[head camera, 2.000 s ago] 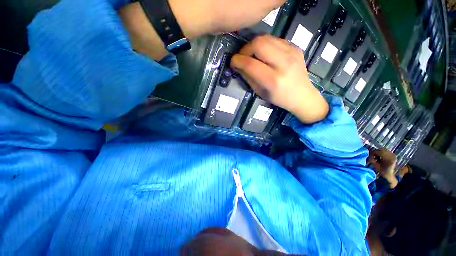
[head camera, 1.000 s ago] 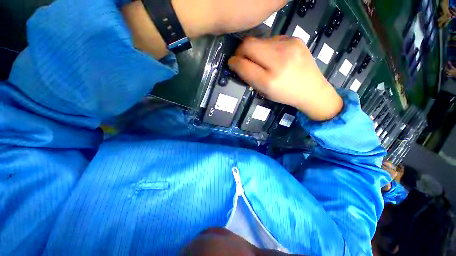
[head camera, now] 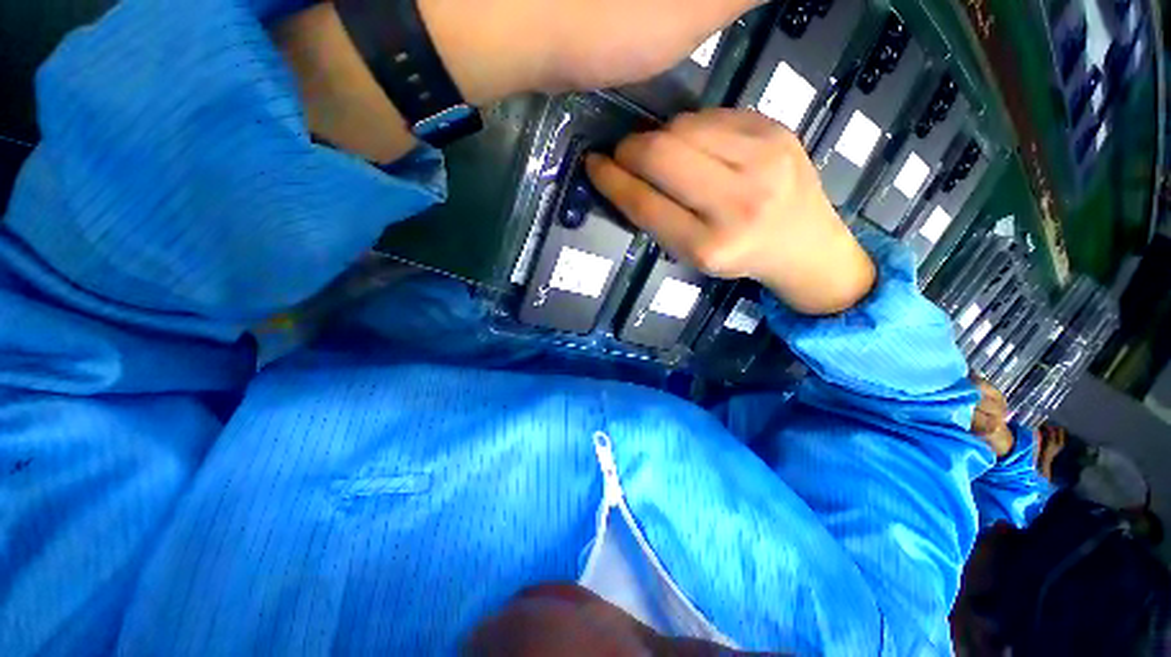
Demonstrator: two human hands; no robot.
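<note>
My right hand (head camera: 732,193) is bent over the near left phone back cover (head camera: 565,282), its fingertips at the glossy black camera lenses (head camera: 574,205). Whether it pinches something small cannot be seen. The dark grey cover has a white label and lies in a clear blister tray (head camera: 529,212). My left hand (head camera: 578,39) reaches in from the left, a black watch on its wrist; its fingers are cut off by the top edge.
More labelled covers (head camera: 848,141) lie in the tray's rows, up and right. Stacked clear trays (head camera: 1027,321) stand at right, near another person's hand (head camera: 989,417) and dark head (head camera: 1066,565). A worn rail (head camera: 1027,193) runs beyond the tray.
My right hand has shifted slightly at the lens area, and its fingers look straighter. A third near cover, hidden two seconds ago, now shows below the hand. My left arm has barely moved.
</note>
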